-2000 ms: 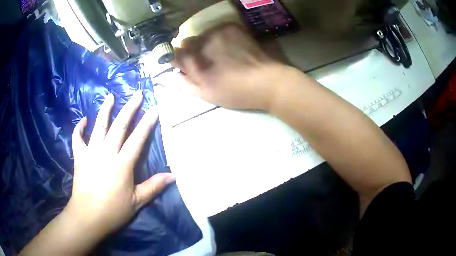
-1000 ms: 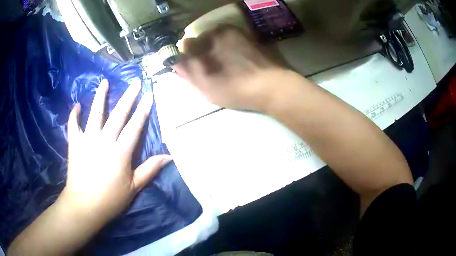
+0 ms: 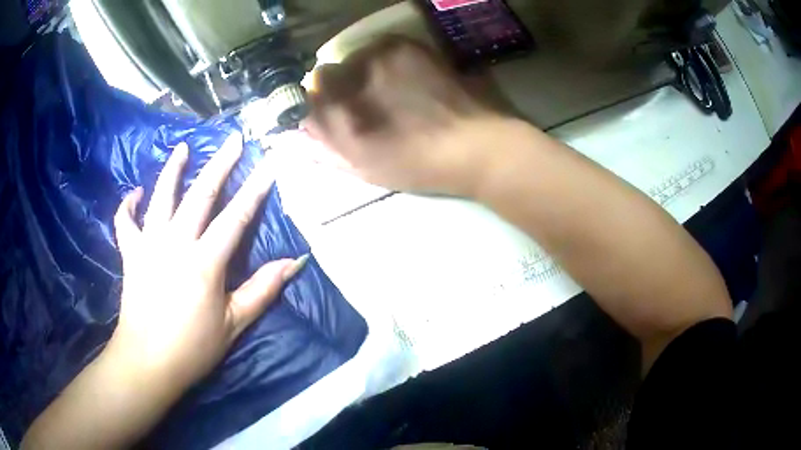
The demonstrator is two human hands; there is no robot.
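The shiny dark blue garment panel (image 3: 290, 338) lies on the left, its upper right part at the needle area of the sewing machine (image 3: 228, 31). A pale edge strip (image 3: 303, 406) shows along its lower border. My left hand (image 3: 180, 264) lies flat on the panel, fingers spread towards the needle area. My right hand (image 3: 395, 119) is just right of the ribbed round knob (image 3: 286, 105), above the white table; its fingers are bent and blurred, and I cannot tell if they hold anything. The presser foot is not clearly seen.
A phone (image 3: 481, 28) with a lit screen lies on the machine bed beyond my right hand. Black-handled scissors (image 3: 701, 81) lie at the far right. The white table (image 3: 439, 264) has faint ruler markings and a curved front edge. Something red shows at the right rim.
The panel has moved up towards the needle area, and its lower corner has risen and lies over the table edge. My left thumb has shifted up slightly. My right hand stays by the knob.
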